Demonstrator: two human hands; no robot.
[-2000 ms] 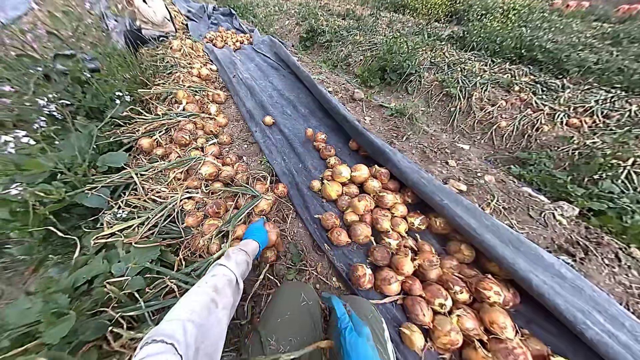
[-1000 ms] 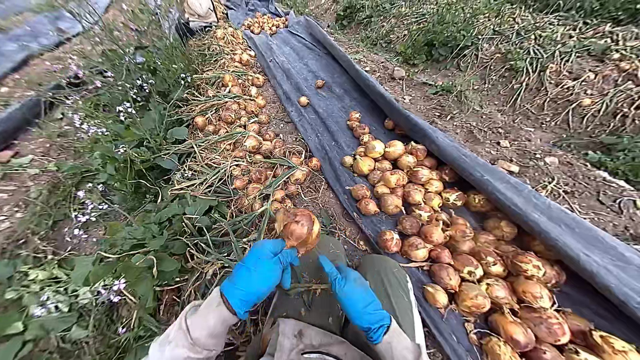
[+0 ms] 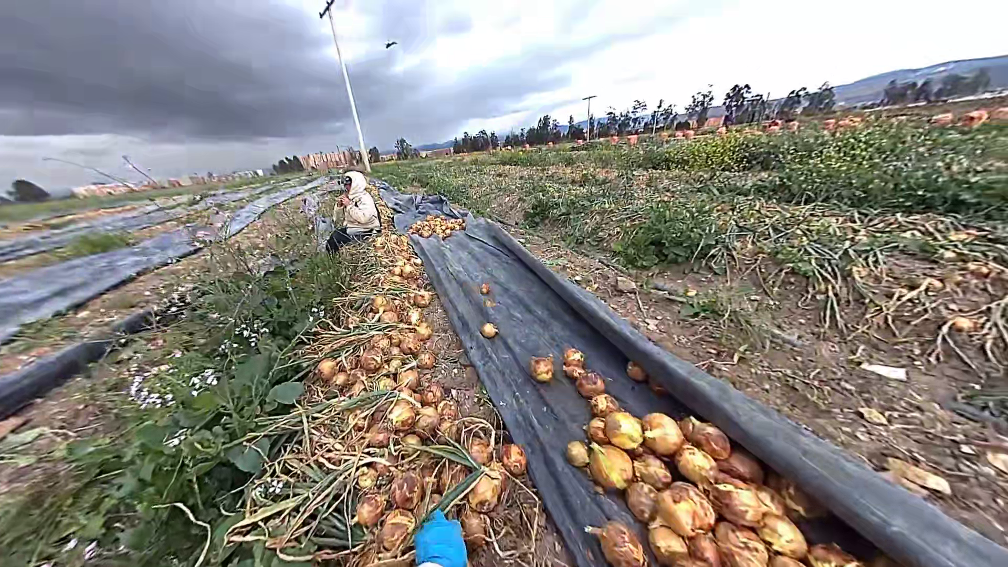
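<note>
My left hand (image 3: 441,540), in a blue glove, is at the bottom edge, against the near end of a row of onions with dry leaves (image 3: 405,490). Its fingers are hidden behind the back of the hand, so whether it grips an onion cannot be told. My right hand is out of the frame. Right of the row runs a long dark plastic sheet (image 3: 504,386). A heap of cut onions (image 3: 685,508) lies on its near part, with a few loose onions (image 3: 489,330) farther up.
A person in a light hooded jacket (image 3: 360,206) sits by the row ahead, near another onion pile (image 3: 437,227) on the sheet. Weeds with white flowers (image 3: 252,370) border the left side. The sheet's rolled edge (image 3: 709,394) runs along the right, beside bare soil.
The view has tilted up to the horizon. My left hand has gone from an onion in front of my lap to the onion row. My right hand has left the view.
</note>
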